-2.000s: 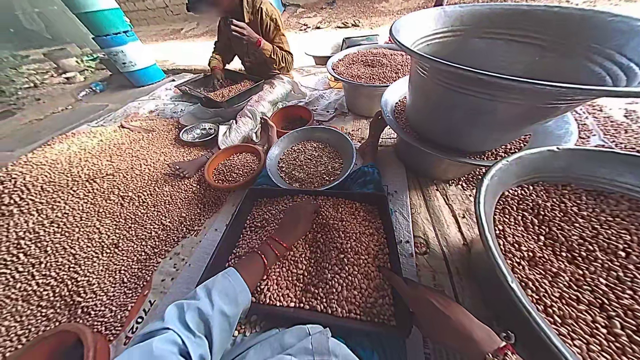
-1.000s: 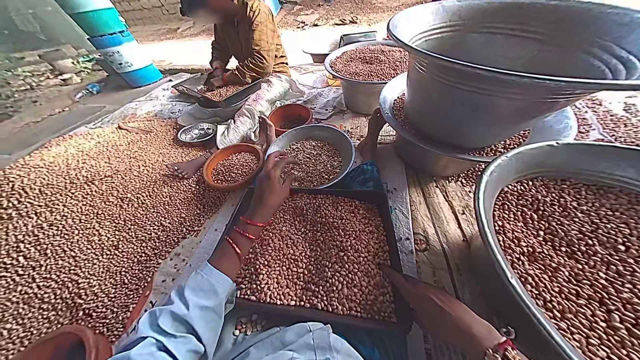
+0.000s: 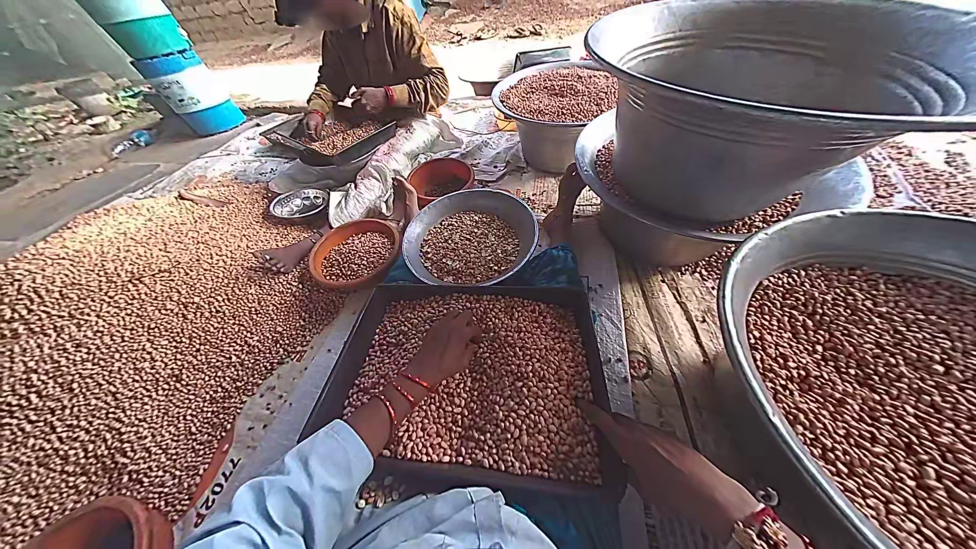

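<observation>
A dark rectangular tray [image 3: 597, 358] full of shelled, reddish-brown nuts, apparently peanuts [image 3: 518, 396], rests on my lap. My left hand [image 3: 446, 347], with red bangles at the wrist, touches the nuts in the tray's upper middle; its fingertips are partly hidden. My right hand [image 3: 648, 450] grips the tray's right edge, thumb over the rim. Just beyond the tray stands a metal bowl [image 3: 528, 248] of paler, mixed pieces. Left of it, a clay bowl [image 3: 319, 267] holds more nuts.
A large heap of nuts [image 3: 137, 335] spreads at the left. Wide metal basins [image 3: 736, 335] stand at the right, one empty basin [image 3: 686, 152] stacked over another. Across from me, a person [image 3: 381, 69] sits with a dark tray [image 3: 374, 145]. A clay pot [image 3: 145, 522] is at the lower left.
My left hand has moved from beside the metal bowl back down onto the nuts. My right hand stays at the tray's edge. The other person's hands have shifted over their tray.
</observation>
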